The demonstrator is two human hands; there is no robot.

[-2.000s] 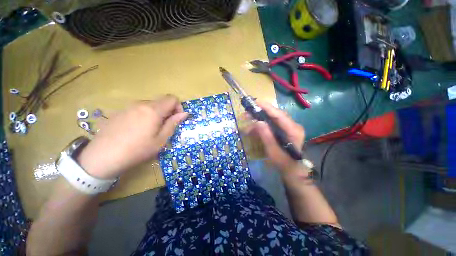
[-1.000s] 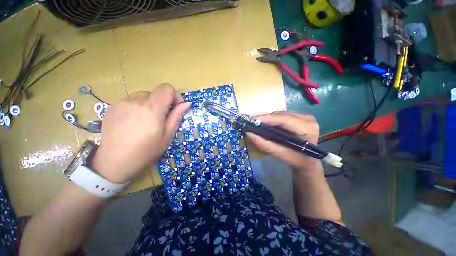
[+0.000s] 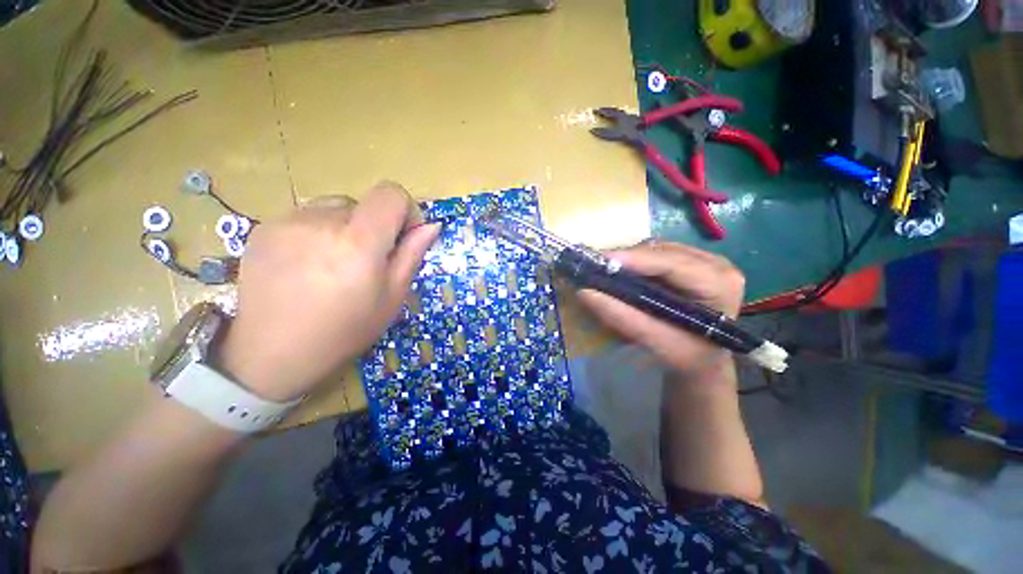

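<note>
A blue PCB panel point(image 3: 466, 336) lies at the front edge of the tan board, its lower end against the wearer's clothing. My right hand point(image 3: 662, 303) holds the black soldering iron point(image 3: 662, 305) like a pen, with its silver front over the panel's upper part. My left hand point(image 3: 331, 292) is at the panel's upper left, thumb and forefinger pinched on a thin dark lead wire point(image 3: 430, 223) just left of the iron's tip. Whether tip and wire touch is too small to tell. Wired round discs point(image 3: 156, 220) lie left of my left hand.
Red-handled nippers point(image 3: 681, 146) lie at the board's right edge. A bundle of dark wires with discs point(image 3: 67, 135) lies at left. The fan box point(image 3: 370, 25) is at the back. A yellow can point(image 3: 740, 31), black station point(image 3: 830, 101) and cables are at right.
The iron has come from above the panel's top edge down over its upper part, and its tip has since shifted slightly up and right. My left hand still pinches near the panel's upper left.
</note>
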